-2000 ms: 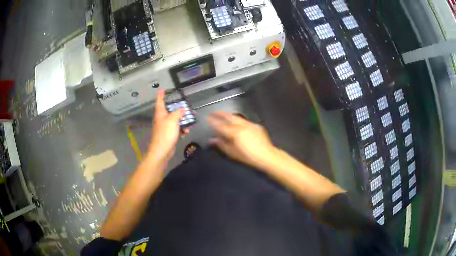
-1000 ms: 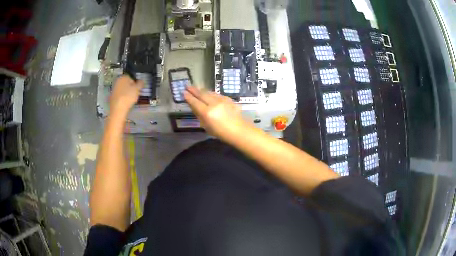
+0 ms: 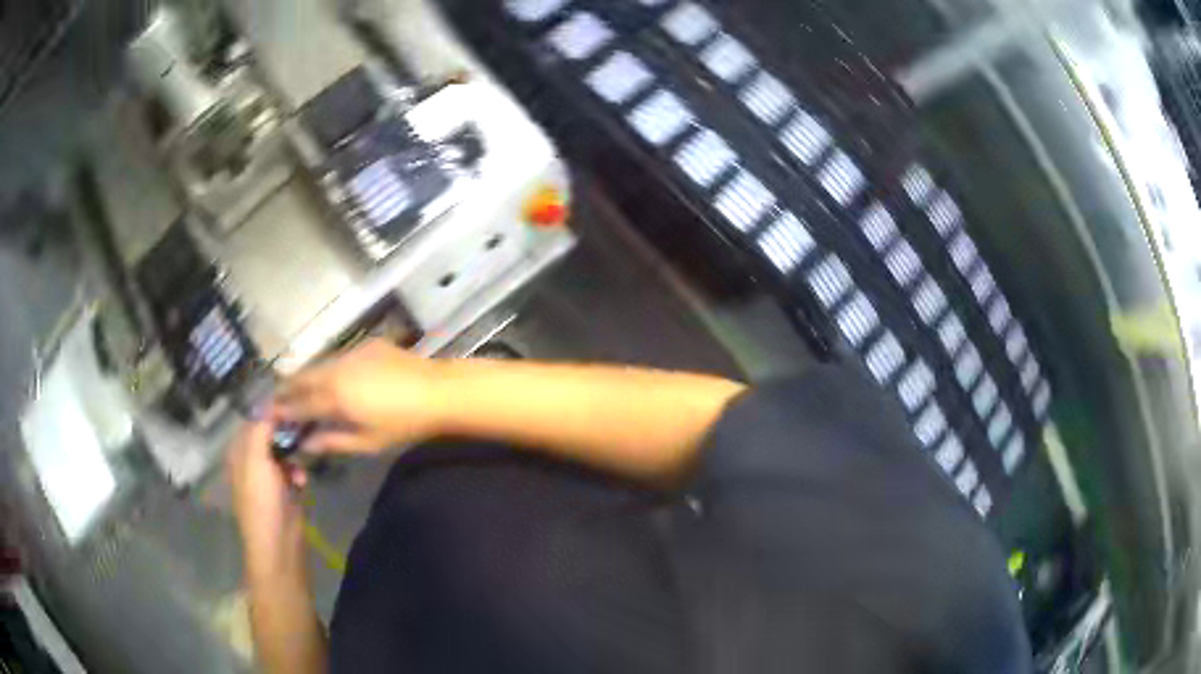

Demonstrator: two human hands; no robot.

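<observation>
My left hand [image 3: 270, 464] and my right hand [image 3: 362, 399] meet in front of the machine's lower left. Between them is a small dark part, likely a front housing [image 3: 286, 439], mostly hidden by fingers and blurred. Both hands appear to touch it. A housing with a pale key grid [image 3: 215, 342] lies in the left fixture, and another housing [image 3: 381, 190] lies in the right fixture of the press.
The white-grey bench press [image 3: 296, 283] stands ahead and left, with a red-orange emergency stop [image 3: 544, 207] at its right corner. Black trays [image 3: 800, 215] with rows of pale key grids run along the right. A white sheet or panel [image 3: 69, 441] is at the far left.
The view has turned, so the machine sits further left and tilted. My left hand has left the left fixture. The hands have come together around a housing, and none lies between the fixtures now.
</observation>
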